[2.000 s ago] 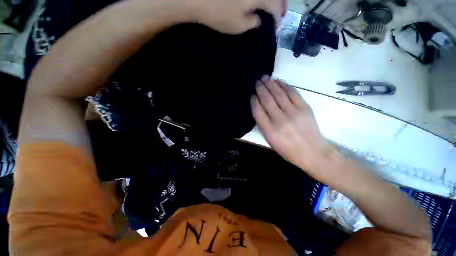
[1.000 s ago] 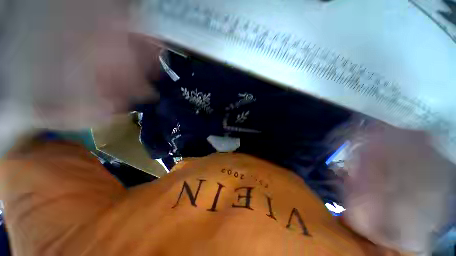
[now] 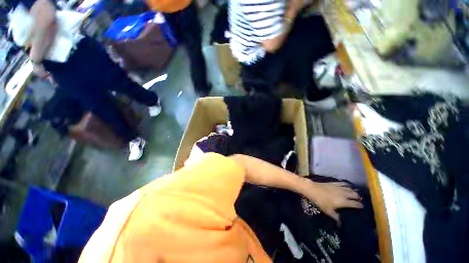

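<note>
My left hand [image 3: 337, 198] lies palm down, fingers spread, on dark embroidered garment pieces [image 3: 324, 244] beside the table edge. Its fingers grip nothing that I can see. My orange sleeve and forearm cross in front of a tan cardboard box [image 3: 188, 128]. Dark cloth [image 3: 254, 120] hangs over the box's far rim and fills much of it. More dark cloth with pale embroidery [image 3: 427, 138] lies on the table at the right. My right hand is not in view.
The wooden table edge [image 3: 378, 205] runs down the right side. A blue bin [image 3: 38, 221] stands lower left. A person in a striped top [image 3: 257, 25] stands beyond the box; a person in dark clothes [image 3: 97, 72] is upper left. Another dark-trousered leg is between them.
The view has swung left from the white table to the floor and box. My left hand has left the black cloth at the machine and rests on the garment pile. My right hand has left view.
</note>
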